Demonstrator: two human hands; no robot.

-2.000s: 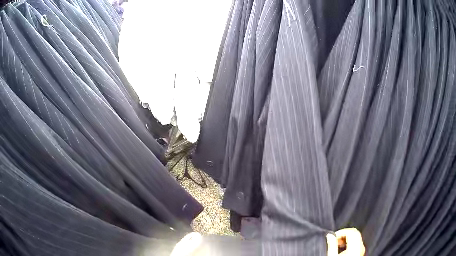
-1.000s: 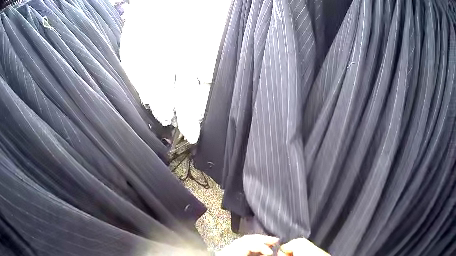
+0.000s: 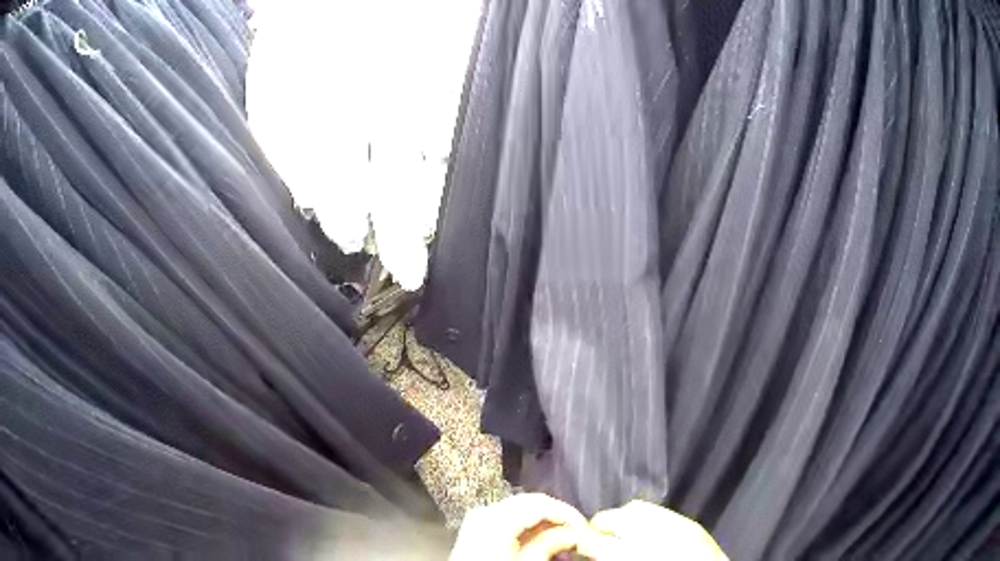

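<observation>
A striped sleeve hangs in front of the right-hand row of dark pinstripe garments. Its lower end meets my hands at the bottom edge. My left hand and my right hand are side by side there, overexposed and cut off by the picture's edge. The fingers of my left hand are curled. My right hand is at the sleeve's lower end; its fingertips and grip are not clear. What lies between the hands is hidden.
Another dense row of pinstripe garments hangs on the left. A white overexposed mass hangs between the rows. Below it are dark thin hooks or wires over the speckled floor. A pale thread lies on the left row.
My hands were apart two seconds ago, the right one farther right; they are now together and a little higher than one second ago. The sleeve has shifted left and its lower part has risen.
</observation>
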